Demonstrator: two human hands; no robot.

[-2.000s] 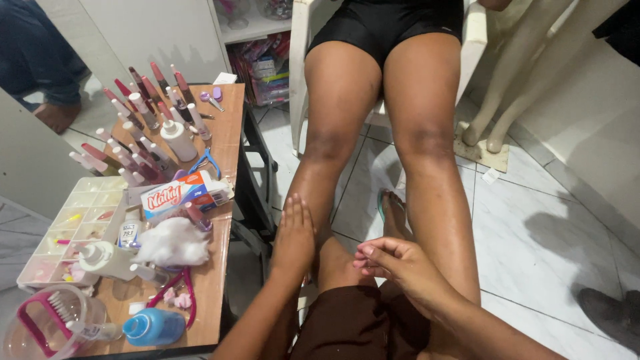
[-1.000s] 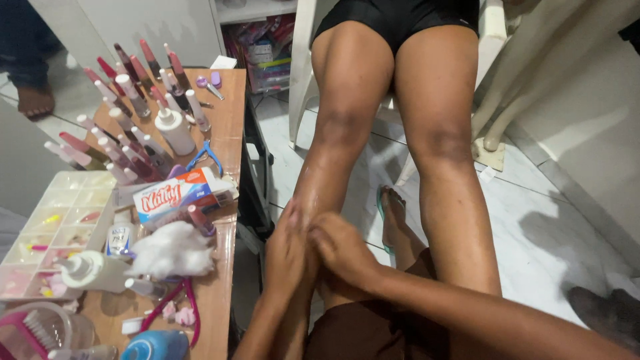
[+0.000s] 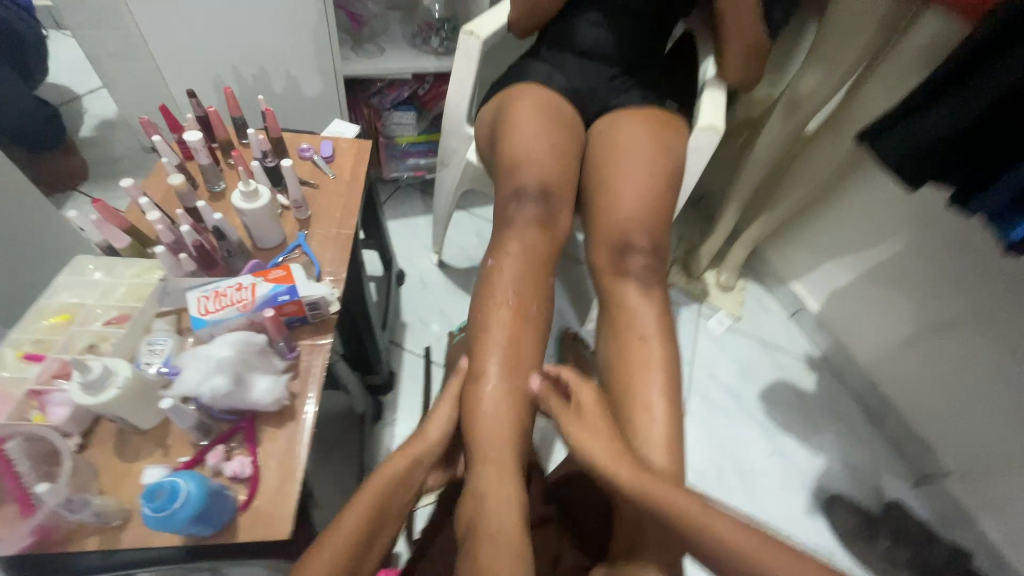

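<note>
A seated person's lower leg [image 3: 508, 344], shiny on the shin, stretches toward me between my hands. My left hand [image 3: 444, 424] lies along the outer side of the calf at the left, fingers partly hidden behind it. On the other side, my right hand [image 3: 580, 408] is by the inner calf with its fingers loosely curled and apart, and no object shows in it; contact with the skin is unclear. The person's other leg [image 3: 640, 360] is just right of my right hand.
To the left, a wooden table [image 3: 344, 200] bears nail polish bottles [image 3: 200, 240], white cotton [image 3: 234, 372], a blue bottle [image 3: 188, 502], blue nippers [image 3: 300, 254] and a compartment box [image 3: 88, 304]. The person sits on a white plastic chair [image 3: 472, 88]. Mannequin legs [image 3: 744, 200] stand at the right.
Both hands were together on the shin a second ago; they are now apart on either side of the lower leg. The view has shifted, showing more of the chair.
</note>
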